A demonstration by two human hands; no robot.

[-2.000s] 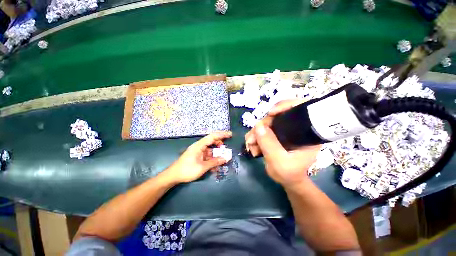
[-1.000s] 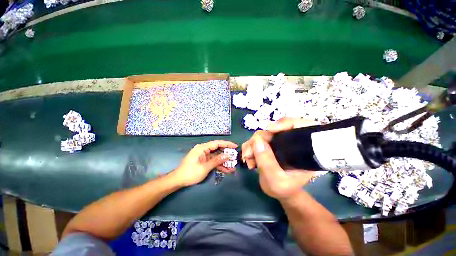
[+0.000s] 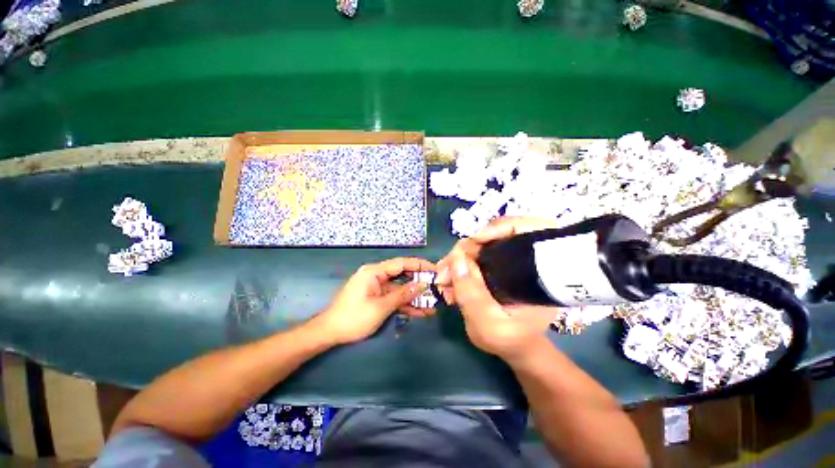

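My left hand (image 3: 371,300) grips a small white part (image 3: 424,289) between thumb and fingers, just above the dark green bench. My right hand (image 3: 499,306) is wrapped around the black electric screwdriver (image 3: 511,268), which has a white label. Its front end and my right fingertips are at the right side of the white part; the driver tip is hidden by my fingers. The screw tray (image 3: 229,194), a shallow brown box of tiny bluish grains with a yellow patch, lies beyond my left hand.
A large heap of white parts (image 3: 714,320) lies at right, under the black ribbed hose (image 3: 778,283) and metal hanger (image 3: 723,203). A small cluster (image 3: 139,239) lies at left. The green conveyor (image 3: 275,82) carries scattered parts. A blue bin (image 3: 220,450) of parts is below the bench edge.
My right hand and the screwdriver have moved left, up to the white part in my left hand. The scattered parts on the conveyor have shifted left.
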